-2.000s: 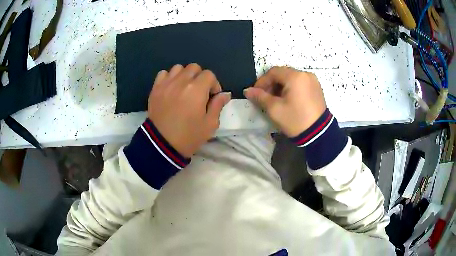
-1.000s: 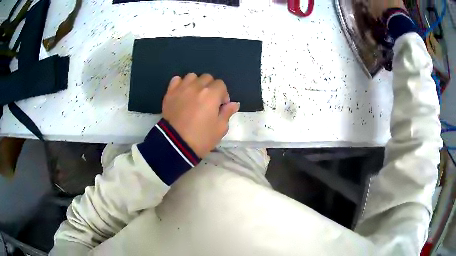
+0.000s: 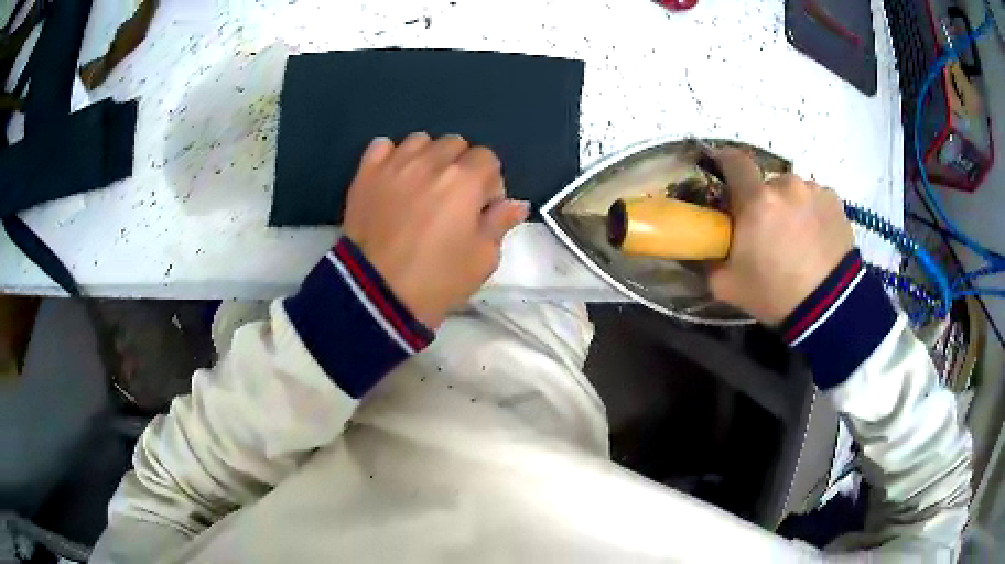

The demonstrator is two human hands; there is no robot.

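A dark fabric panel (image 3: 430,99) lies flat on the white table, its long near edge close to the table's front edge. My left hand (image 3: 424,220) rests on the panel's near edge, fingers curled and thumb pointing right; whether it pinches the cloth is hidden. My right hand (image 3: 777,231) grips the yellow-orange handle of the steam iron (image 3: 661,289). The iron's pointed tip faces left, at the panel's near right corner. Its near side reaches over the table's front edge.
Dark pressed pieces (image 3: 72,154) lie crosswise at left, with a dark strap (image 3: 39,256) over the table edge. An olive-brown strip (image 3: 119,46) is upper left. A flat dark iron rest (image 3: 834,42) is upper right. Blue coiled hose (image 3: 898,237) runs right. Red scissors handle (image 3: 676,3) shows at top.
My right hand has brought the iron from the upper right down and left to beside the panel. The iron rest is uncovered. My left hand stays at the panel's near edge.
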